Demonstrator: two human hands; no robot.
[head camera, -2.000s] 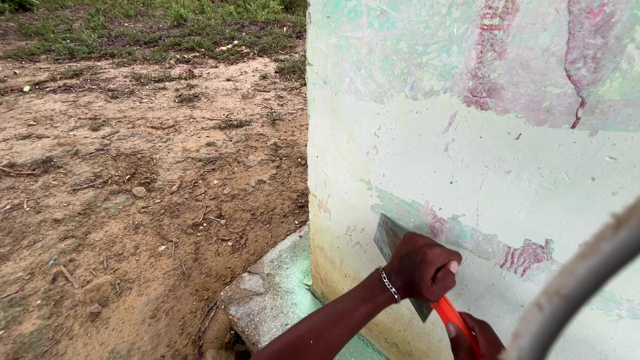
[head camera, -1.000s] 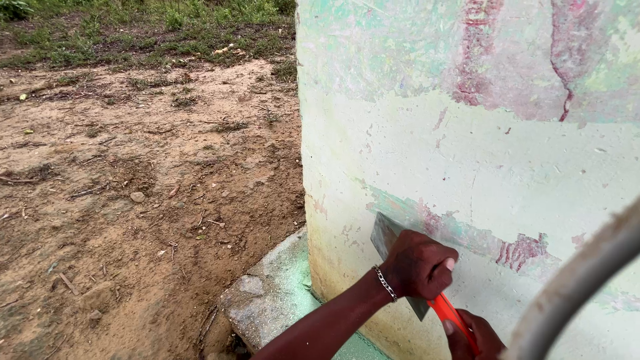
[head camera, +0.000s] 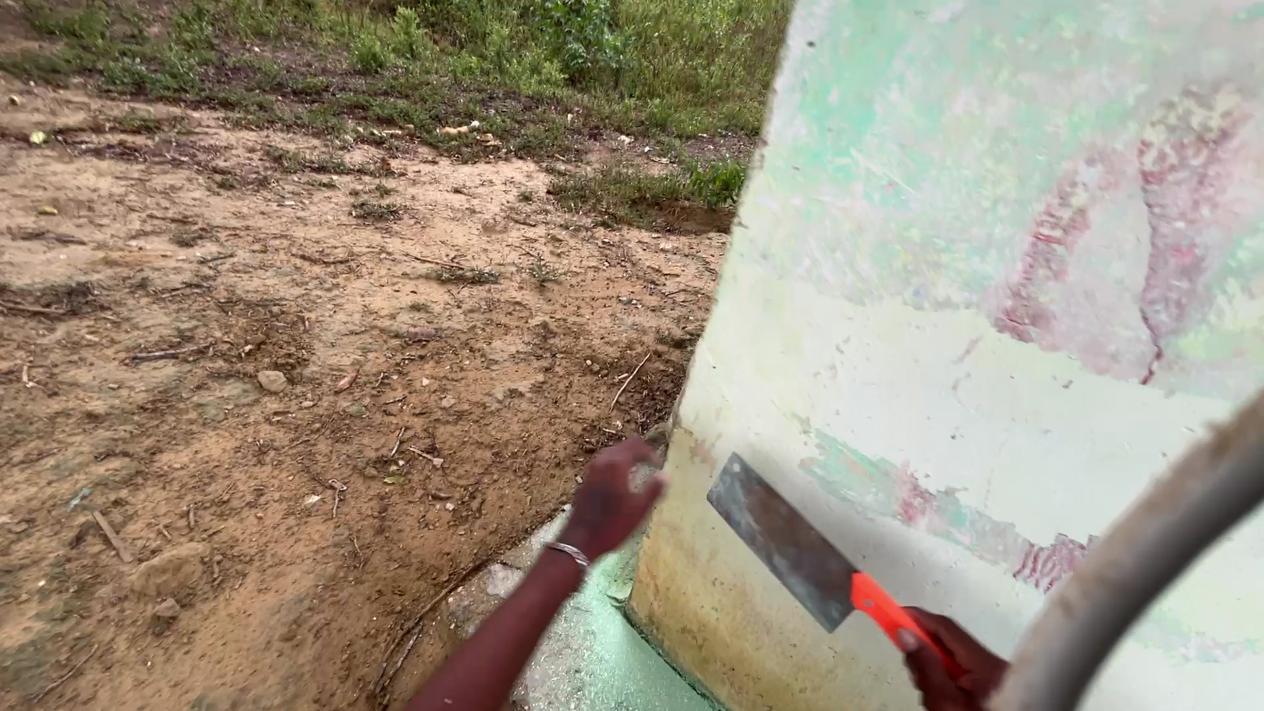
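Note:
My right hand (head camera: 950, 660) is closed around the orange handle of a wide flat blade (head camera: 785, 543), which looks like a cleaver. The blade lies close against the painted wall (head camera: 750, 395), angled up to the left; whether it touches cannot be told. Left of the blade, my left hand (head camera: 612, 499) is empty, fingers apart, near the wall's corner, with a silver bracelet on its wrist. Above and right of the blade, the pale paint is scraped off in a band showing green and reddish patches (head camera: 913, 494). A crack runs down the reddish area higher up.
A blurred curved grey bar (head camera: 1136, 563) crosses the lower right, close to the camera. At the wall's foot is a concrete ledge (head camera: 583, 642) with green paint on it. Bare soil (head camera: 296, 415) with twigs and stones spreads left, grass and weeds (head camera: 592, 59) behind.
My left hand has come off the blade and moved left to the wall's corner. My right hand still holds the orange handle. The view has shifted noticeably.

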